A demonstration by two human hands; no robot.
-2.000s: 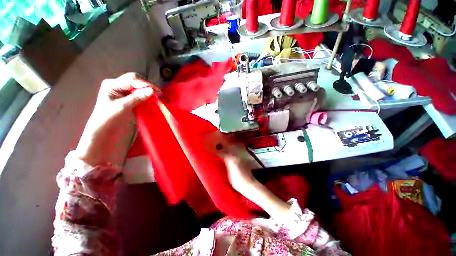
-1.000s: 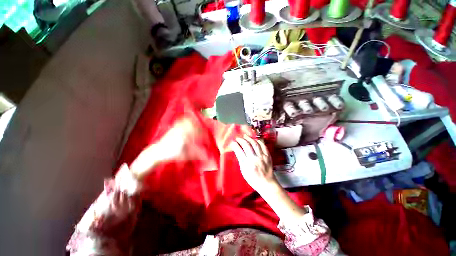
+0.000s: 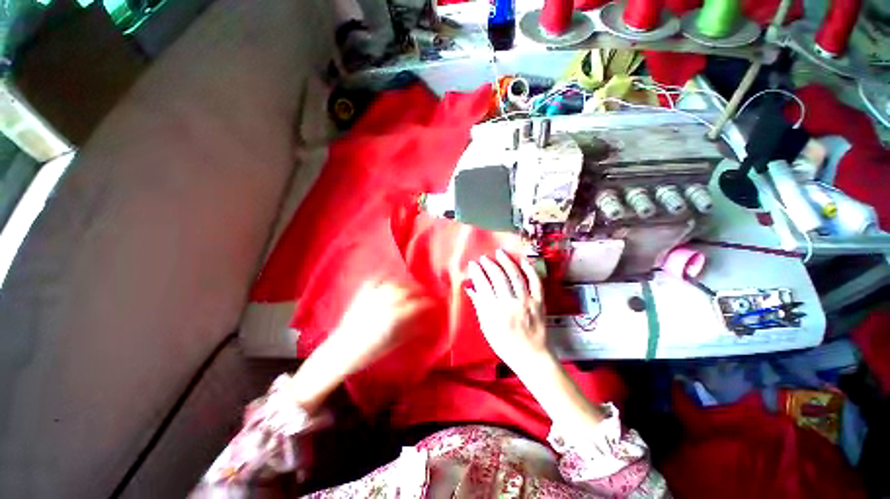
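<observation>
The bright red cloth [image 3: 390,244] lies spread left of the overlock machine [image 3: 625,185] and hangs over the table's front edge. My right hand [image 3: 507,297] lies on the cloth with its fingers extended, just in front of the needle area [image 3: 539,244]. My left hand [image 3: 385,317] is blurred and lies on the cloth further left and lower; its fingers cannot be made out clearly. The cloth's edge reaches the presser foot area, where my fingertips and the machine head partly hide it.
Red cones [image 3: 643,14] and a green cone [image 3: 719,18] stand behind the machine, near a blue bottle [image 3: 502,23]. A dark round-based stand [image 3: 739,183] and white rolls [image 3: 796,198] are at right. Heaped red cloth [image 3: 751,443] lies low right. A wall is at left.
The cloth first held up by my left hand is now spread at the machine. My right hand has moved up beside the needle area. My left hand has come down onto the cloth.
</observation>
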